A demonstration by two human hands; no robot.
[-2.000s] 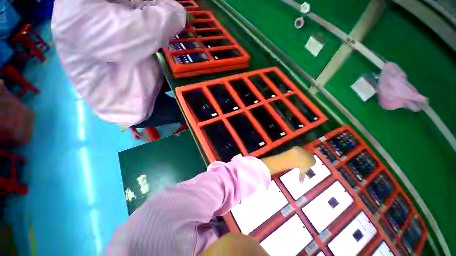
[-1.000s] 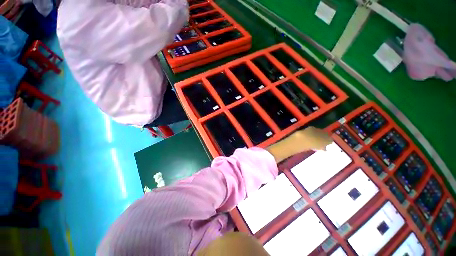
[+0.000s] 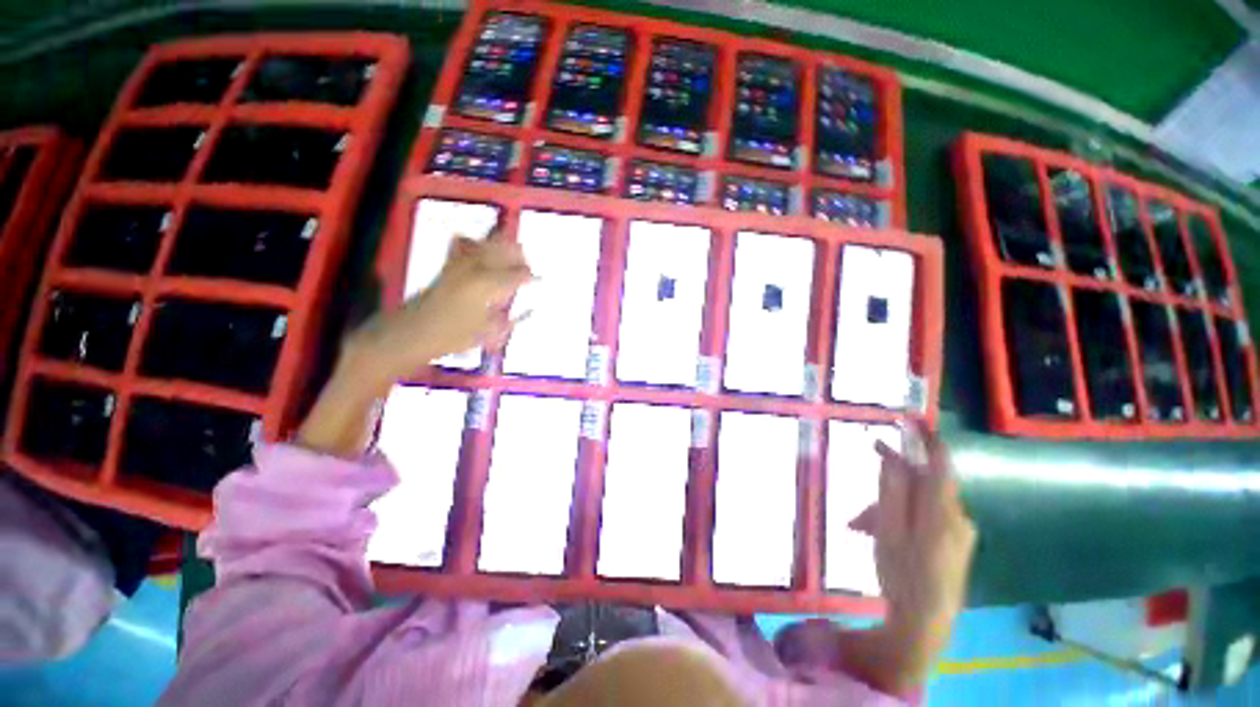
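A red-orange phone tray [image 3: 553, 591] lies in front of me with two rows of five phones. Their screens are lit white, and three in the far row, such as the middle smartphone [image 3: 666, 321], show a small dark square. My left hand [image 3: 477, 293] is over the far row at the left, fingers at the second phone's screen and partly hiding the first; it holds nothing. My right hand [image 3: 919, 518] is over the near-row phone at the right end, fingers apart, covering part of its white screen, and holds nothing.
A tray behind [image 3: 898, 131], partly covered by the front one, holds phones showing icons. A tray of dark phones [image 3: 311, 283] is at the left, with another tray's edge [image 3: 55, 180] beyond. One more dark-phone tray [image 3: 974, 235] is at the right on the green bench [image 3: 1092, 483].
The view has turned to the right, so the white-screen tray is now centred. My left hand has moved from the first far-row phone to the second. My right hand has come into view.
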